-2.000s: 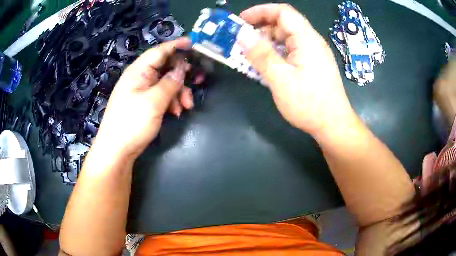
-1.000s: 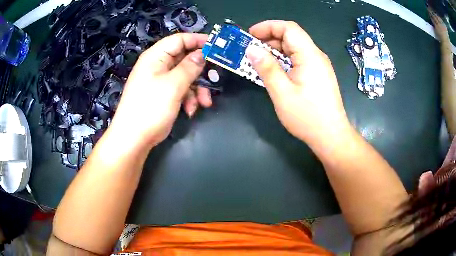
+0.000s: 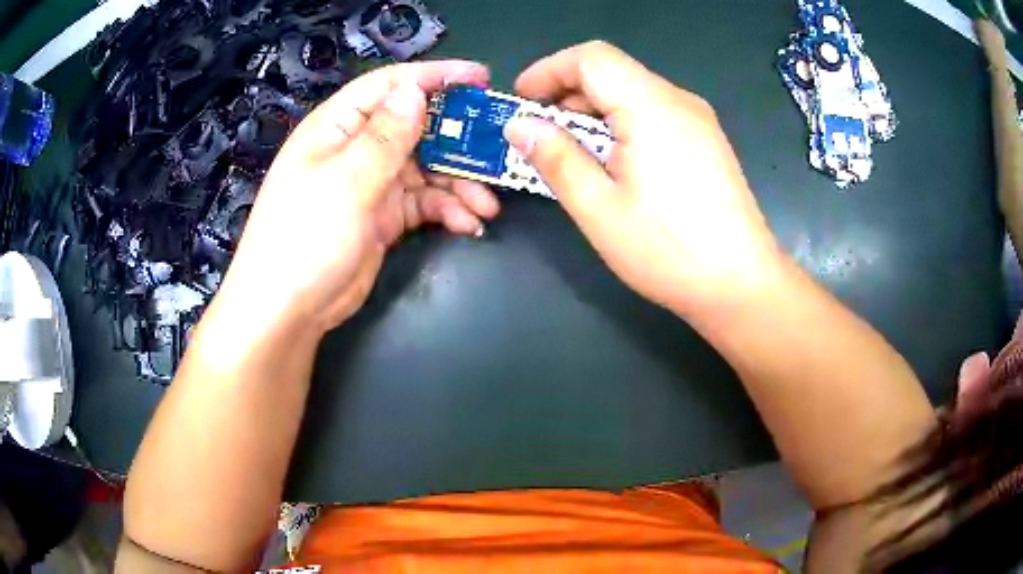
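A phone mainboard (image 3: pixel 477 131) is held between my two hands above the worktop, its blue end to the left and its white dotted end to the right. My left hand (image 3: pixel 376 168) grips the blue end with thumb and fingers. My right hand (image 3: pixel 628 168) grips the dotted end, its thumb on the board's face. The board's underside and whatever lies behind the blue end are hidden by my fingers. The round pale piece cannot be made out.
A large heap of black plastic brackets (image 3: pixel 180 135) lies at left. A small stack of waiting boards (image 3: pixel 836 95) lies at right. A white fan (image 3: pixel 34 348) and a blue-tinted bottle (image 3: pixel 25 120) are at far left. Another person's arm and hair show at the right edge.
The board has moved slightly left and turned closer to level. My left fingers now close over its blue end. The round pale piece seen below it a second ago no longer shows.
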